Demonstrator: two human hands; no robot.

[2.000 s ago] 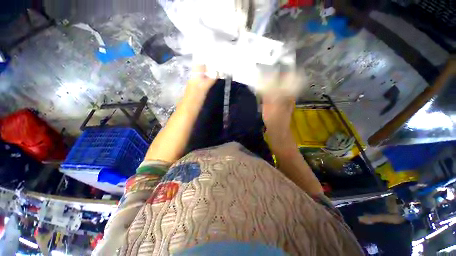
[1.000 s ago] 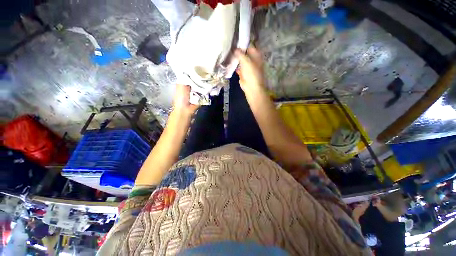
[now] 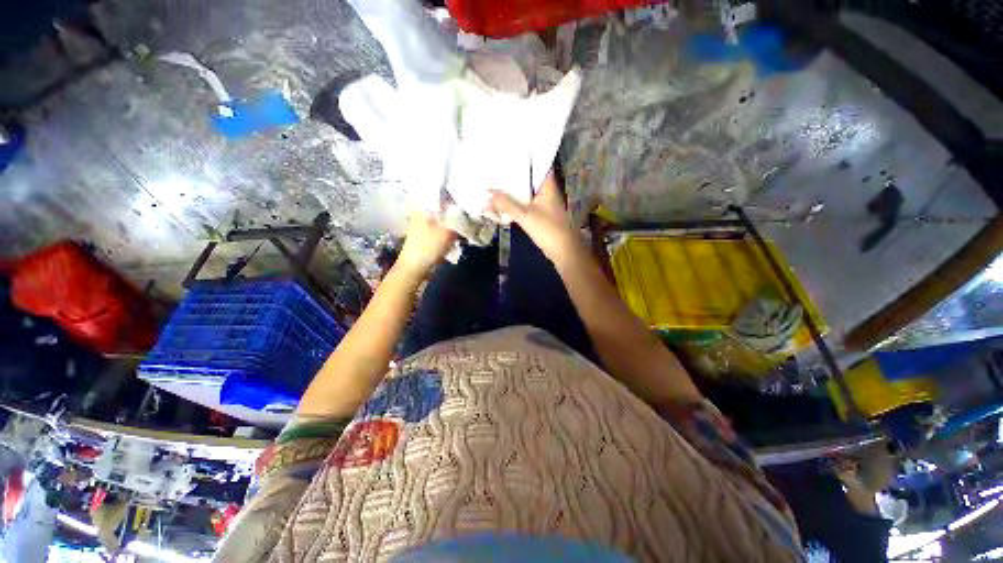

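Note:
A bundle of white cloth pieces point(image 3: 478, 138) hangs in front of my knees, brightly lit, its loose ends spread away from me over the floor. My left hand point(image 3: 429, 239) grips its gathered near end at the left. My right hand point(image 3: 533, 216) holds the cloth at the right side of the same near end, fingers bent over it. The bundle hides parts of both hands' fingertips. Glare washes out the folds of the cloth.
A red basket point(image 3: 539, 11) stands on the floor at the top edge. A blue crate point(image 3: 237, 335) and a red bag-like thing point(image 3: 79, 297) are at left. A yellow crate point(image 3: 704, 280) is at right. Blue scraps point(image 3: 255, 114) lie on the grey floor.
The cloth was a bright blur, then bunched upright; now its pieces are fanned out. My right hand has moved down, nearer my left hand. More of the red basket shows.

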